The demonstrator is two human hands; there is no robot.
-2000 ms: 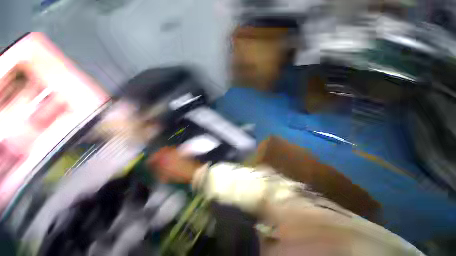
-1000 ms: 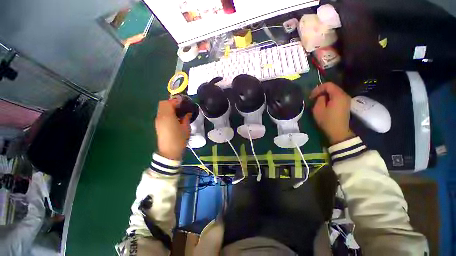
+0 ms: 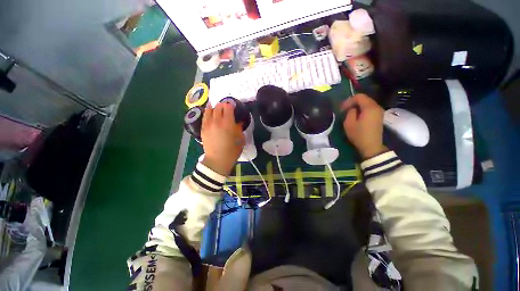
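Four bullet security cameras with black round heads and white bases stand in a row. The leftmost [image 3: 194,121] has a grey ring on its face and is partly behind my left hand. My left hand [image 3: 221,138] has its fingers on the head of the second camera [image 3: 242,112], which also shows a grey ring. The third [image 3: 275,107] and the rightmost [image 3: 315,111] are untouched. White pigtail cables run to the bench edge. My right hand [image 3: 366,126] is curled just right of the rightmost camera; a thin line shows above its fingertips, and I cannot tell whether it is held.
A white keyboard [image 3: 273,78] and bright monitor [image 3: 251,23] stand behind the cameras. A yellow tape roll [image 3: 197,95] is at left. A white mouse [image 3: 407,127] lies right, before a large black machine [image 3: 439,40]. Another person's sleeve [image 3: 31,244] shows at lower left.
My left hand has moved right from the leftmost camera to the second one. The leftmost camera's ring face now shows. The right hand keeps its place beside the rightmost camera.
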